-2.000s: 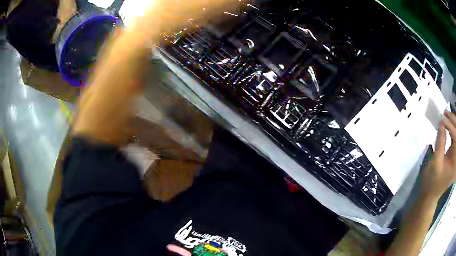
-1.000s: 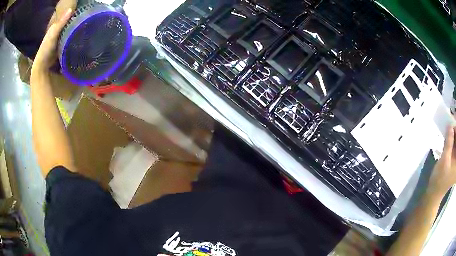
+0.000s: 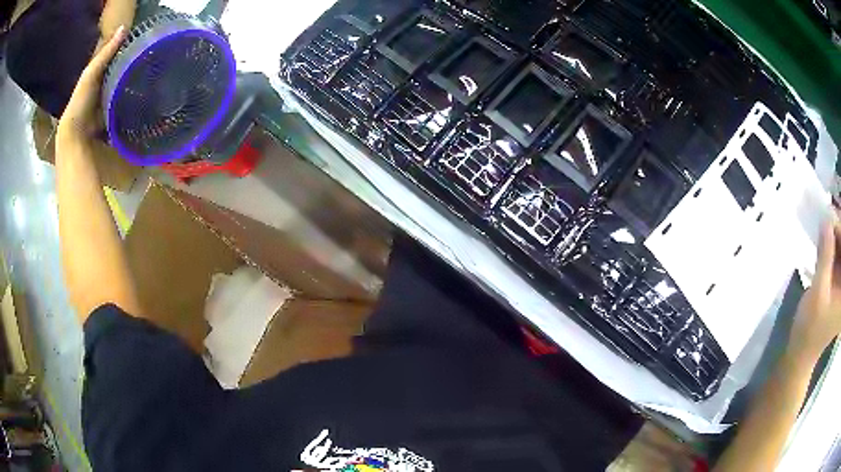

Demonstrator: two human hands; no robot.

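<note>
My left hand [image 3: 90,97] is at the upper left, its fingers on the rim of a round dark desk fan [image 3: 173,97] with a purple-blue ring. My right hand [image 3: 827,277] is at the right edge, partly cut off, at the end of a white adhesive sheet [image 3: 728,247] with small dark slots and larger cut-out windows. The sheet lies over the right part of a shiny black tray [image 3: 590,235] filled with black front housings [image 3: 530,103]. The fingertips of my right hand are hard to make out.
An open brown cardboard box [image 3: 175,253] with white waste [image 3: 242,323] stands below the fan. A pale film [image 3: 443,253] shows along the tray's near edge. A flat white stack [image 3: 277,32] lies left of the tray. Green bench top [image 3: 804,55] shows at the upper right. Another person's forearm may be at the upper left.
My left arm has swung from over the tray's left corner to the fan and now rests on its rim. My right hand and the white sheet have barely moved.
</note>
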